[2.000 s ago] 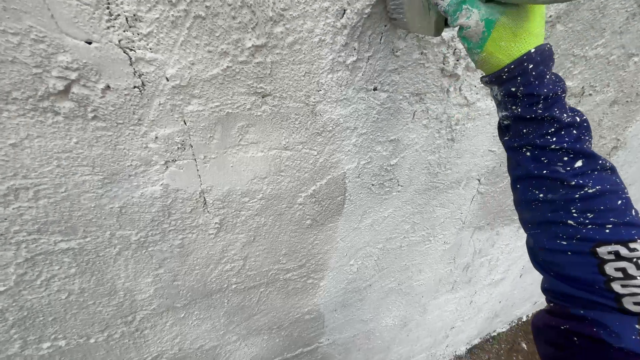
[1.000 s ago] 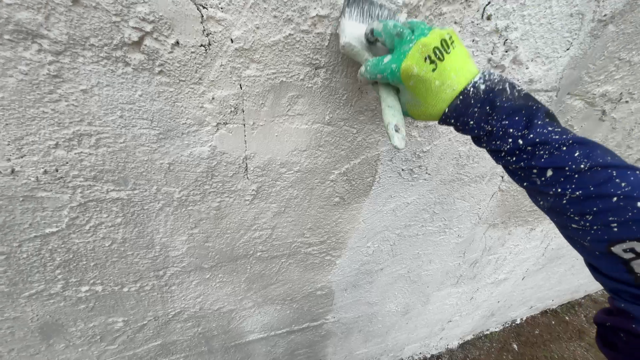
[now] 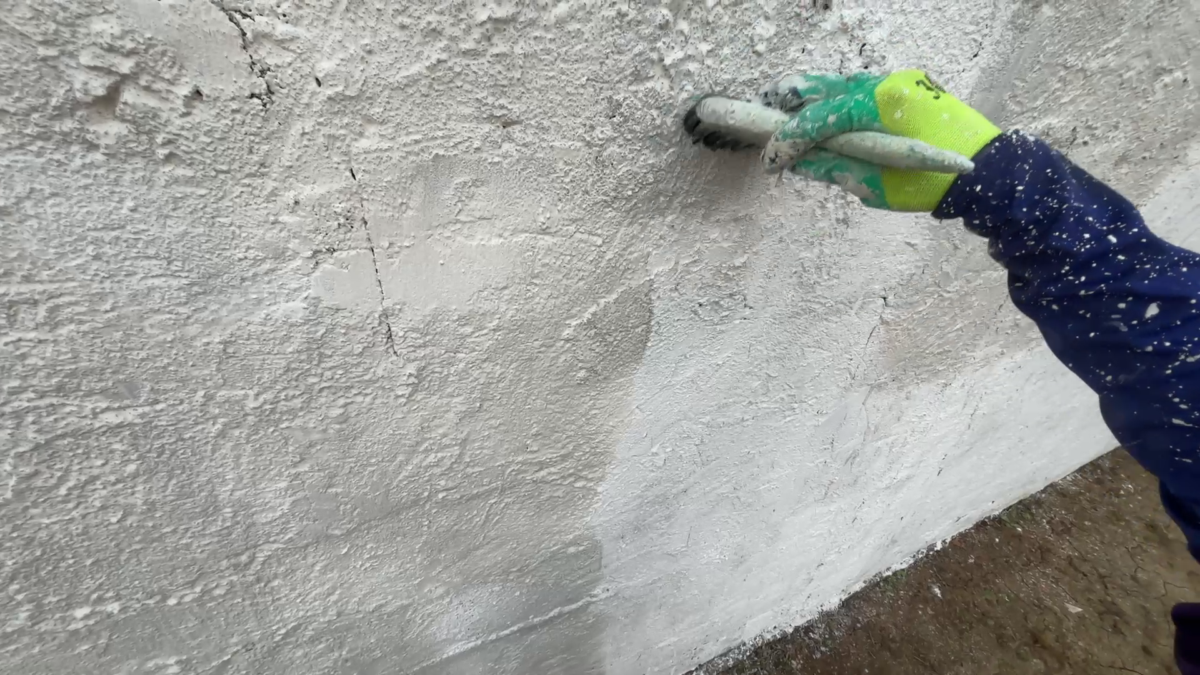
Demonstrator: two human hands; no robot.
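Observation:
My right hand (image 3: 858, 136), in a green and yellow glove spotted with white paint, grips a paintbrush (image 3: 745, 122) at the upper right. The brush's pale handle passes below the palm toward the wrist, and its dark bristles press against a rough plastered wall (image 3: 328, 450). A damp-looking grey patch shows around the bristles. Below the hand, a whiter area of the wall meets a greyer area along an uneven edge. The blue sleeve is flecked with white. My left hand is not in view.
Brown bare ground (image 3: 1031, 572) borders the wall's foot at the lower right. A thin vertical crack (image 3: 372, 258) runs down the wall left of centre, and another crack (image 3: 248, 52) lies near the top left. The plaster has raised ridges.
My right hand has moved down the wall since the earliest frame. The brush has turned from bristles up to bristles pointing left since one second ago.

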